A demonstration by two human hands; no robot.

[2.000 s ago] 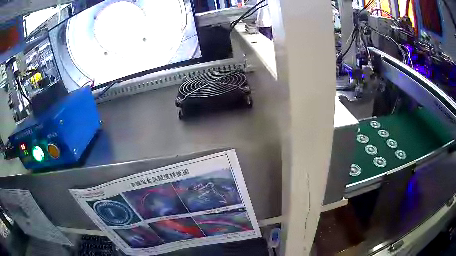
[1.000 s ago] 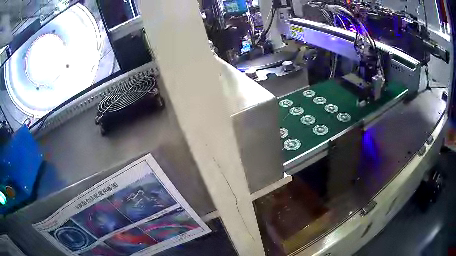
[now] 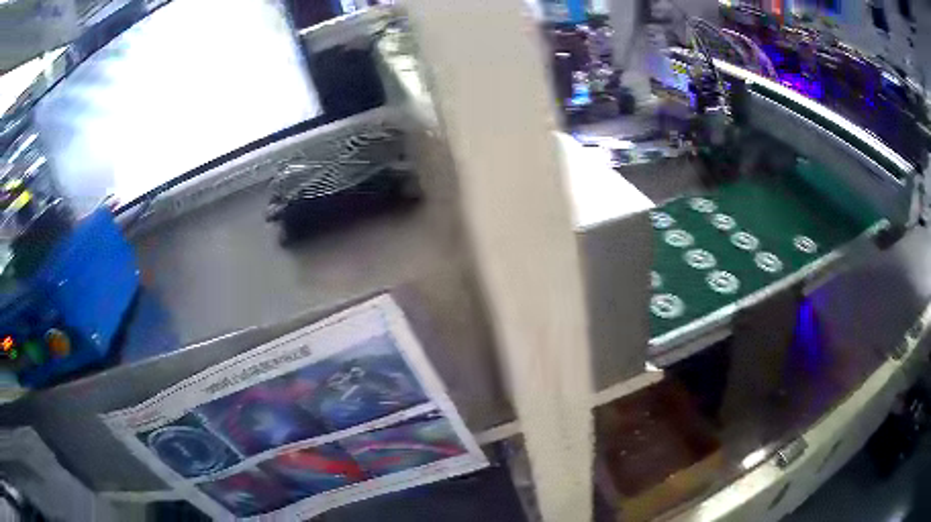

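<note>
Neither of my hands is in the picture. The view is blurred. Silvery-white ring-shaped parts [image 3: 723, 281] lie in rows on the green conveyor belt [image 3: 817, 204] at the right; one lies apart near the belt's front right. The monitor [image 3: 194, 97] at the upper left shows a nearly blank white screen. A black cooling fan [image 3: 347, 194] with a wire guard lies on the grey bench [image 3: 235, 255]. The blue control box [image 3: 87, 296] stands at the left, with red digits lit.
A cream upright post [image 3: 526, 235] stands between bench and conveyor, beside a white-grey cover box [image 3: 618, 296]. A defect sheet [image 3: 296, 418] hangs at the bench's front edge. A brown bin [image 3: 653, 438] sits under the conveyor. The gantry rail [image 3: 817, 112] is behind the belt.
The view swung right, then partly back left. The monitor's ring picture has turned white. The head near the belt's right part has moved away, and a separate ring shows there.
</note>
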